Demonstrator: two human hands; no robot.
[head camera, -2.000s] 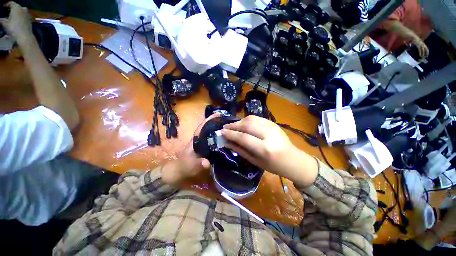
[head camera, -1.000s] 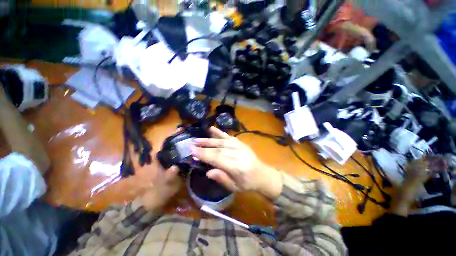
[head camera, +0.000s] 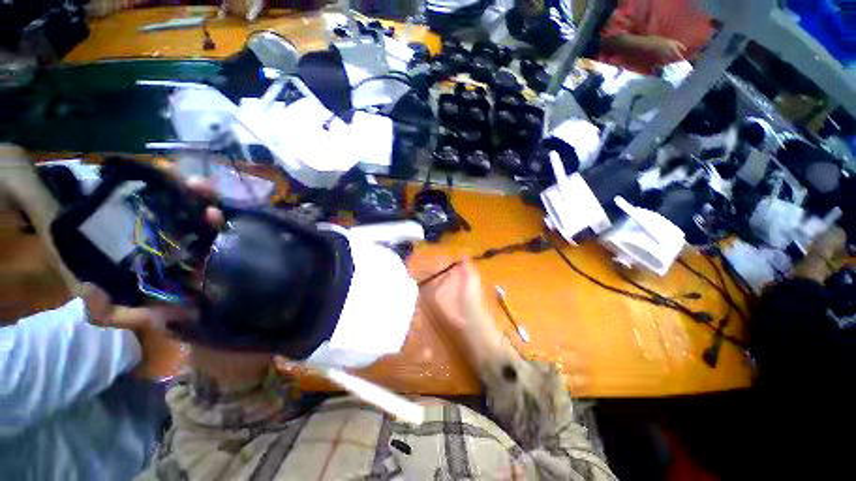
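The camera unit is held up large at left centre. Its black head shell (head camera: 131, 235) is open, showing a whitish patch and thin yellow, white and blue wires. A glossy black round part (head camera: 267, 282) joins it to the white base housing (head camera: 380, 301). A white antenna (head camera: 380, 393) sticks out below. My left hand (head camera: 141, 319) is on the head shell, partly hidden by it, with fingertips also at its upper edge. My right hand (head camera: 455, 296) is blurred beside the housing's right side; whether its fingers grip the housing is unclear.
A slim tool (head camera: 512, 315) lies on the orange tabletop (head camera: 601, 348). Black cables (head camera: 648, 299) run at right. White housings (head camera: 648, 235) and black modules (head camera: 465, 127) crowd the back. Another person's white sleeve (head camera: 61, 352) is close at left; a red-clad person is at the back.
The unit has been raised and moved left, with its open shell and wires now facing up. My right hand has left the shell and is at the right. The view has shifted.
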